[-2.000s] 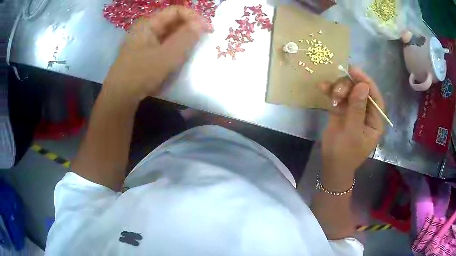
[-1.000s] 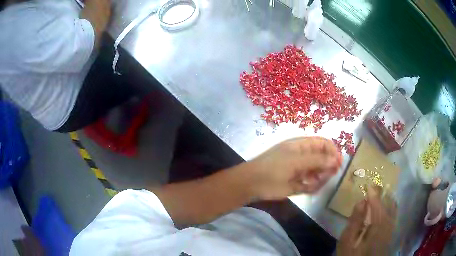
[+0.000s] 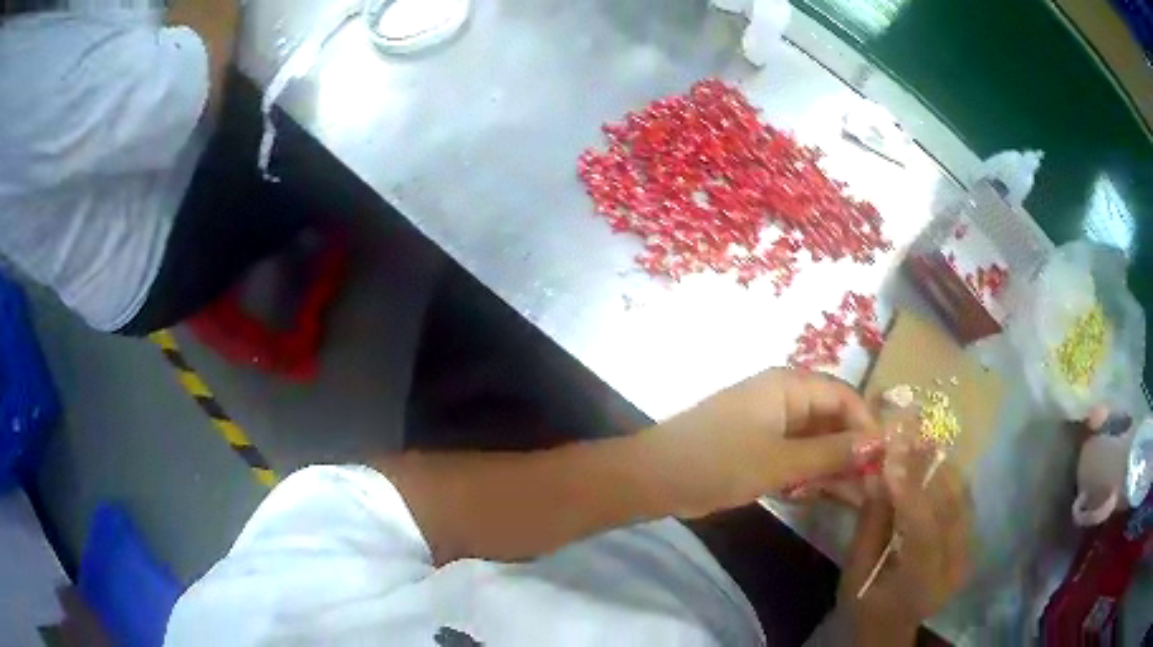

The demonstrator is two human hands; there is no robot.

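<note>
My left hand pinches a small red part between thumb and fingertips, over the near left side of the tan board. My right hand is close against it and holds a thin pale stick that slants down past the palm. The stick's upper end is partly hidden by the fingers. The white blob and the gold bits lie on the board just beyond the hands. Whether the hands' fingertips touch is blurred.
A large red-part pile and a smaller loose group lie left of the board. Behind stand a parts box and a bag of gold bits. A pink mug and red carton are right. Another person's sleeve is far left.
The view has swung left since the first frame. My left hand has come over to my right hand at the board, and the two now work close together.
</note>
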